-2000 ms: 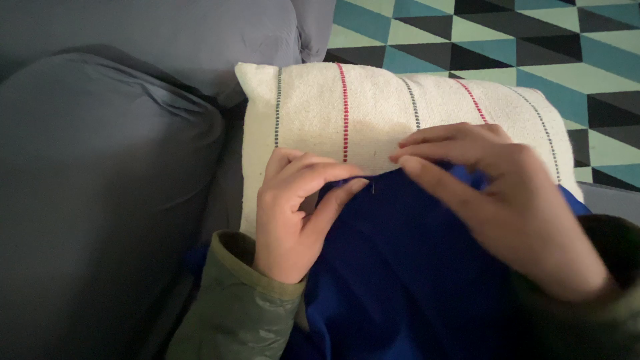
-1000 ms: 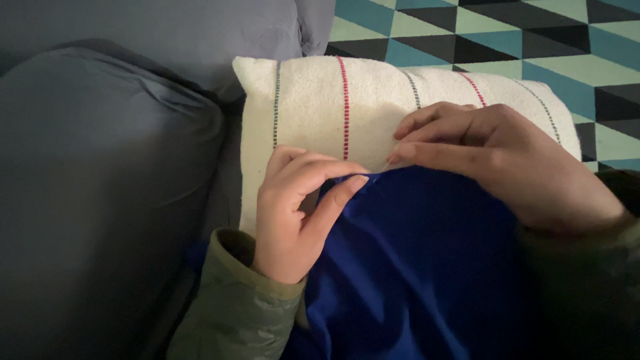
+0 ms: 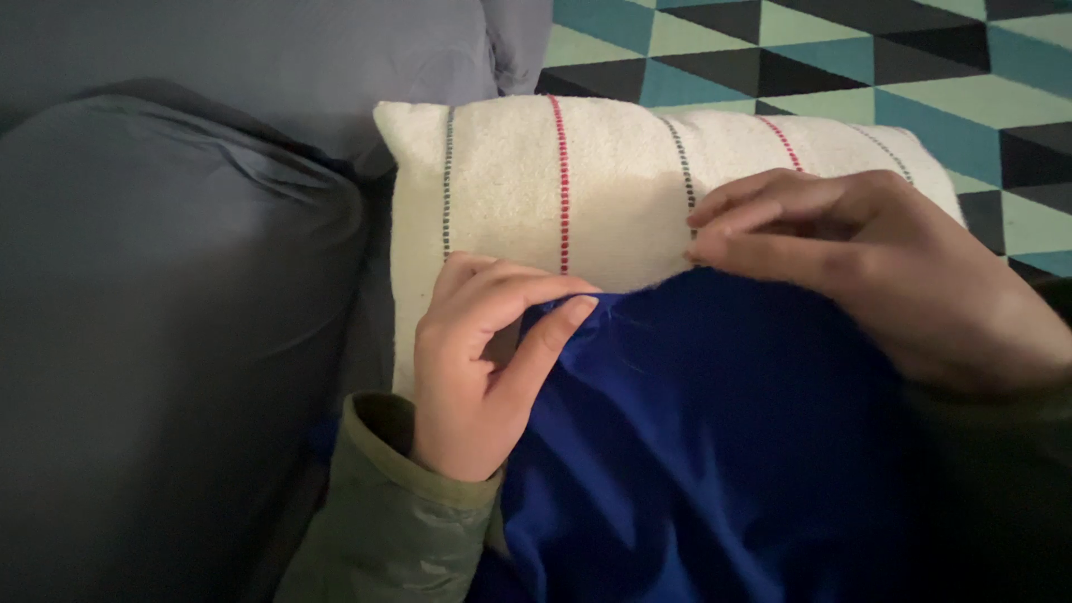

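Dark blue fabric (image 3: pixel 670 435) lies over the lower part of a cream cushion (image 3: pixel 502 184) with red and dark stitched stripes. My left hand (image 3: pixel 494 360) pinches the fabric's upper edge between thumb and forefinger, left of the middle of the view. To its right, my right hand (image 3: pixel 846 251) has thumb and fingertips brought together just above the same edge, over the cushion. Whether those fingertips hold a needle, a thread or the cloth is too small to tell. A faint thread-like line shows on the fabric beside my left fingertips.
Grey sofa upholstery (image 3: pixel 167 335) fills the left side, with a further grey padded part behind the cushion at the upper left. A rug with teal, black and pale green triangles (image 3: pixel 804 67) covers the floor at the upper right.
My right hand was close to my left fingertips one second ago and is now farther right along the fabric edge. My left hand keeps its pinch on the fabric.
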